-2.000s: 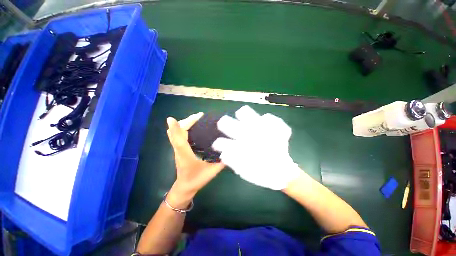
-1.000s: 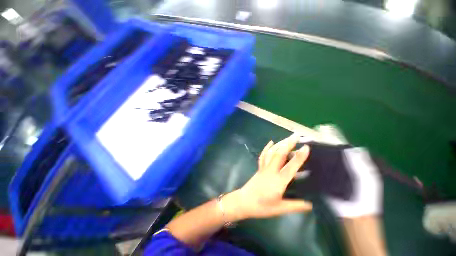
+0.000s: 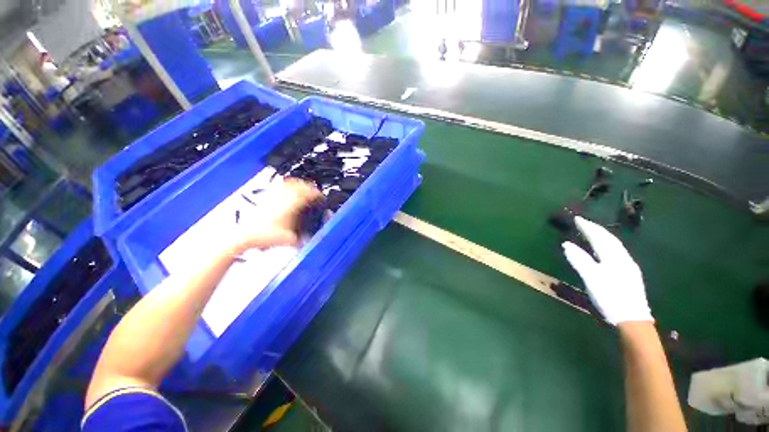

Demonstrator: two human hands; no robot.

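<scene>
My bare left hand [image 3: 282, 215] is blurred inside the blue bin [image 3: 337, 240] at left, over the white liner sheet [image 3: 215, 245]. Its fingers are on a black power adapter [image 3: 312, 221] beside the bin's right wall; the fingertips are partly hidden. Several more black adapters with cords [image 3: 362, 156] lie at the bin's far end. My white-gloved right hand [image 3: 605, 274] is over the green belt at right, its fingers apart and empty. Its fingertips are close to a black adapter [image 3: 565, 218] on the belt; contact is unclear.
Another blue bin [image 3: 181, 139] of black adapters stands at far left, and a lower one [image 3: 52, 308] below it. More adapters with cords [image 3: 628, 207] lie on the belt. A pale metal strip [image 3: 472, 251] edges the belt. White bottles [image 3: 732, 390] stand at lower right.
The view has swung left and up. My hands have parted from the black adapters between them. The left has moved into the blue bin, the right out over the belt.
</scene>
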